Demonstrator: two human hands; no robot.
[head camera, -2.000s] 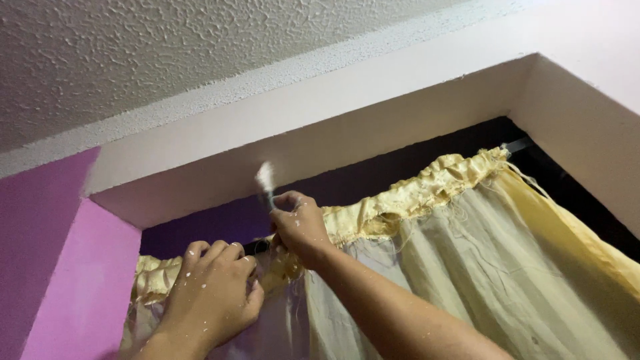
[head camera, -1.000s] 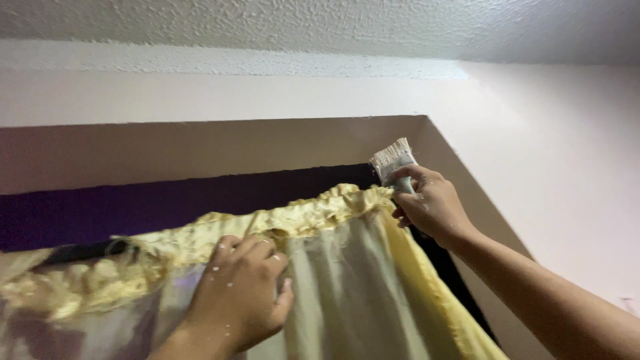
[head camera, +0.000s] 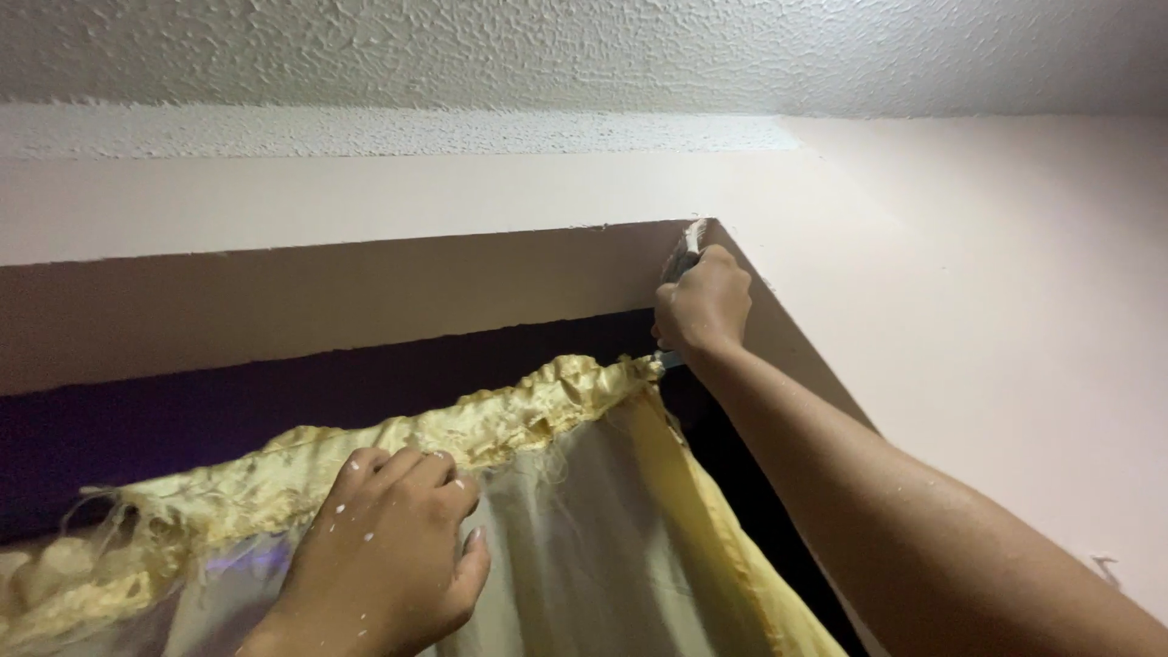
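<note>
My right hand (head camera: 707, 297) is closed around a paintbrush (head camera: 689, 245), its bristles up in the top right corner of the recess. My left hand (head camera: 383, 538), flecked with white paint, rests its fingers against the gathered heading of a yellow curtain (head camera: 511, 424). Whether those fingers pinch the cloth I cannot tell. A curtain rod (head camera: 673, 359) shows at the curtain's right end, just below my right hand. The sheer part of the curtain (head camera: 575, 547) hangs to the right of my left hand.
Above the curtain runs the recess's underside (head camera: 365, 297), with a dark purple strip (head camera: 274, 401) behind. A pale wall (head camera: 985, 319) lies to the right. The textured ceiling (head camera: 456, 55) is overhead, bordered by a rough white band (head camera: 411, 132).
The brush, earlier near the middle of the curtain, went to the rod's right end and now is up in the corner. My left hand stays at the curtain heading. The view has swung right.
</note>
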